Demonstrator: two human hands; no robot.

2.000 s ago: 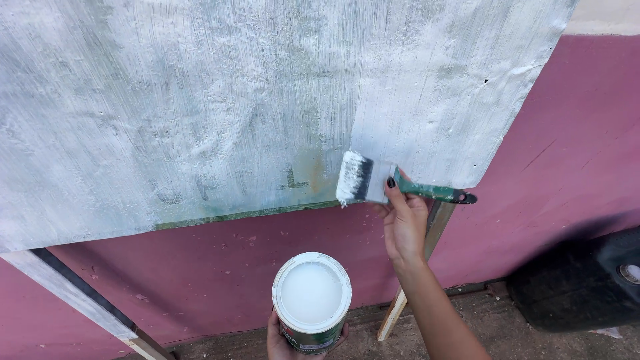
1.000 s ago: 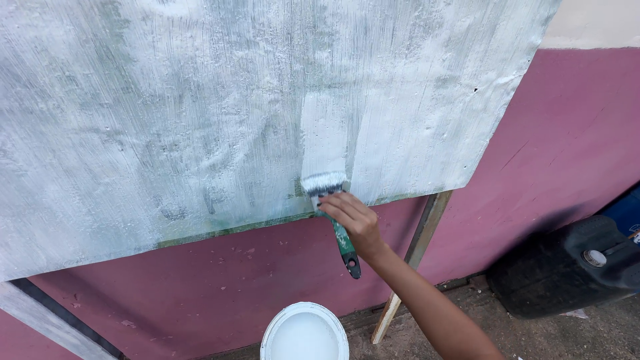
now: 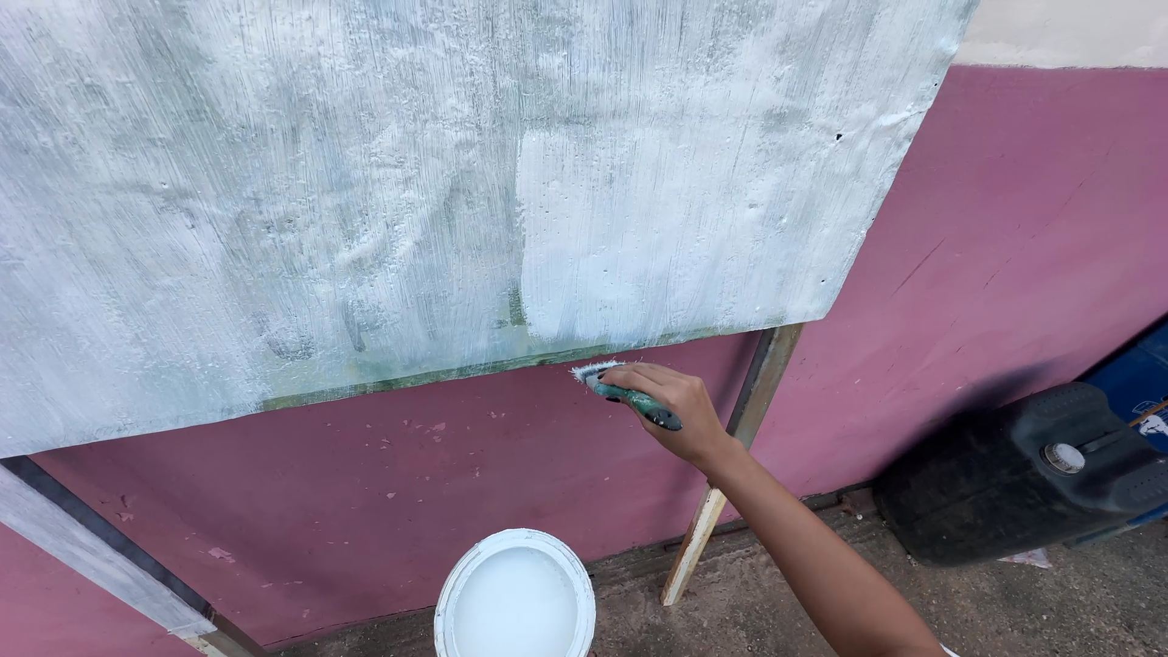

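Observation:
My right hand (image 3: 675, 406) is closed around a paintbrush (image 3: 639, 401) with a green handle and white paint on its bristles. The brush is just below the lower edge of a large metal-looking board (image 3: 383, 201), streaked with white paint over green. A denser white patch covers the board's lower right part. At the bottom of the view stands an open can of white paint (image 3: 516, 598). My left hand cannot be made out; only a sliver of skin may show by the can's lower edge.
Two legs hold up the board, a right one (image 3: 766, 383) and a left one (image 3: 109, 557). Behind them is a pink wall (image 3: 1031, 228). A black plastic jerrycan (image 3: 995, 474) lies at the right on the rough ground (image 3: 976, 602), beside a blue container (image 3: 1131, 365).
The brush in my right hand has gone from the board's face to just below its lower edge. White paint now covers more of the board's lower right. My left hand, earlier seen holding the can, has dropped from view.

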